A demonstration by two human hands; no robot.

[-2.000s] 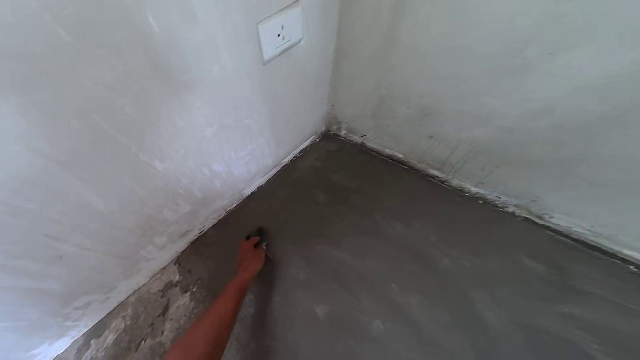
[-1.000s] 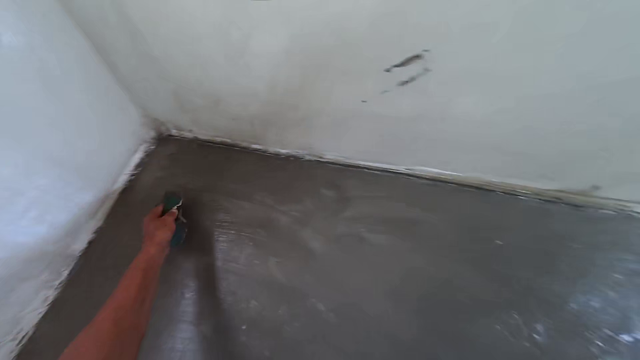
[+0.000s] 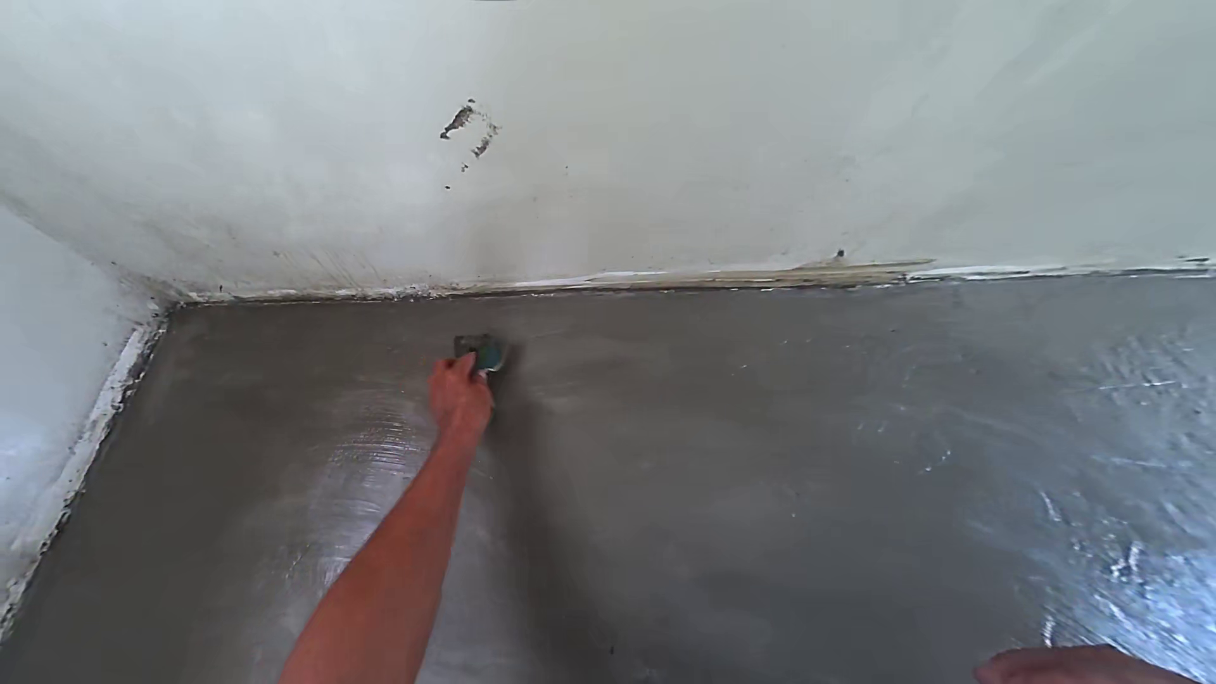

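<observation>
My left hand [image 3: 462,394] is closed around a small, dark greenish hand trowel [image 3: 482,352], which lies against smooth wet grey cement [image 3: 665,427] on the floor, a little short of the far wall. My fingers hide part of the tool. Only the edge of my right hand [image 3: 1078,665] shows, at the bottom right over the cement; its fingers are mostly out of view, so whether it holds anything is not visible.
Ahead runs a pale plastered wall [image 3: 665,142] with a chipped mark [image 3: 470,128] and a rough, flaky lower edge. Another white wall [image 3: 43,380] meets it at the left corner. The cement at the lower right has a wetter, rippled shine.
The view has swung right, away from the wall with the socket. My left hand, holding the trowel, has moved from beside the left wall to near the far wall. My right hand has come into view.
</observation>
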